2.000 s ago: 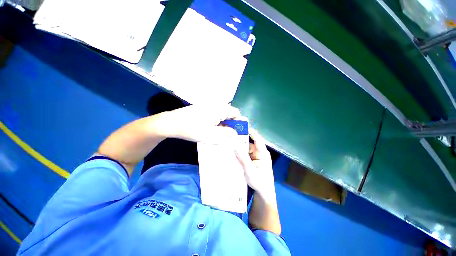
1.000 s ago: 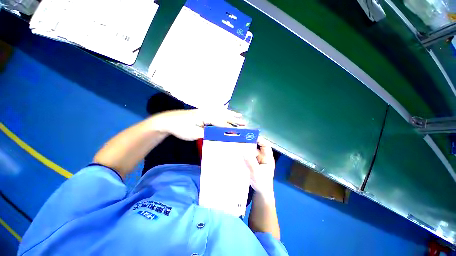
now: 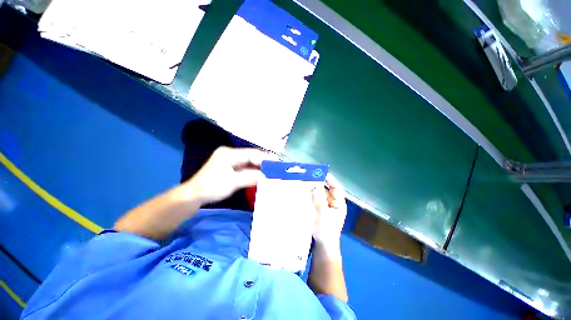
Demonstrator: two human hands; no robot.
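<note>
A white hang-tab box point(image 3: 283, 219) with a blue top band and a hanger-shaped slot stands over my lap, its lower end against my shirt. My right hand point(image 3: 330, 209) holds its right edge, thumb over the front. My left hand point(image 3: 228, 174) is at its upper left corner, fingertips near the blue band; whether they touch it is unclear. A small pile of flat carton blanks point(image 3: 250, 75), white with a blue band, lies on the green bench just beyond my hands.
A larger stack of blanks point(image 3: 125, 37) is at the upper left of the bench point(image 3: 388, 144). A pale rail point(image 3: 401, 69) separates the conveyor, which carries a small carton point(image 3: 498, 59). A clear plastic bag point(image 3: 532, 25) is at upper right. A brown carton point(image 3: 388, 236) sits below the bench edge.
My left hand has drawn back to the left from the box's top. The blue band, partly covered at first, now shows fully. A small carton has moved down along the conveyor.
</note>
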